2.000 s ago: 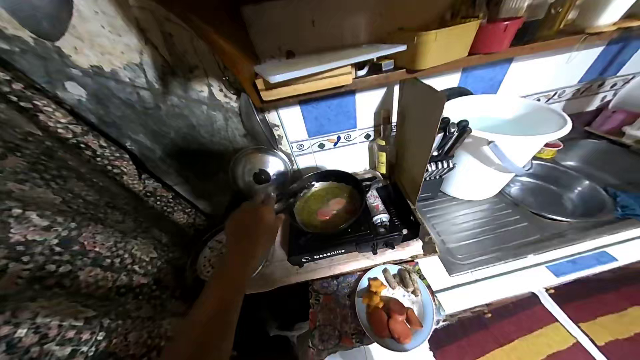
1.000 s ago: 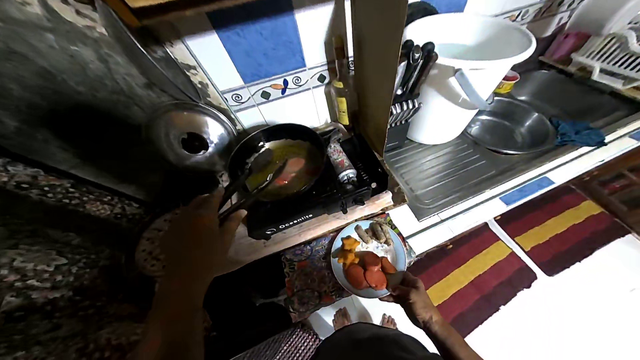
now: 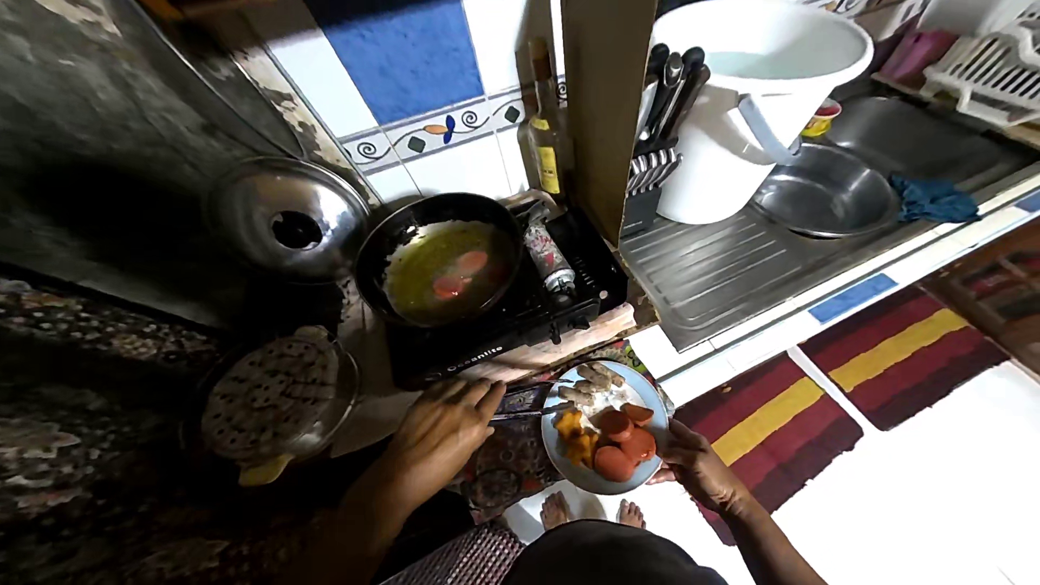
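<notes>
My left hand holds a pair of tongs, whose tips lie over the left edge of a light-blue plate. My right hand grips that plate by its right rim. On the plate are several reddish-orange round pieces, orange-yellow pieces and greyish-brown finger-shaped pieces. Above and left of the plate, a black frying pan sits on a black portable gas stove. Yellowish oil fills its bottom, with reddish pieces in it.
A gas canister lies in the stove's right side. Behind stands a glass bottle, beside an upright board. To the right are a cutlery holder, a white bucket and a steel sink. A metal lid leans at the left.
My left hand and the tongs have moved from the pan to the plate. My right hand, out of view two seconds ago, took hold of the plate by one second ago. The view has shifted.
</notes>
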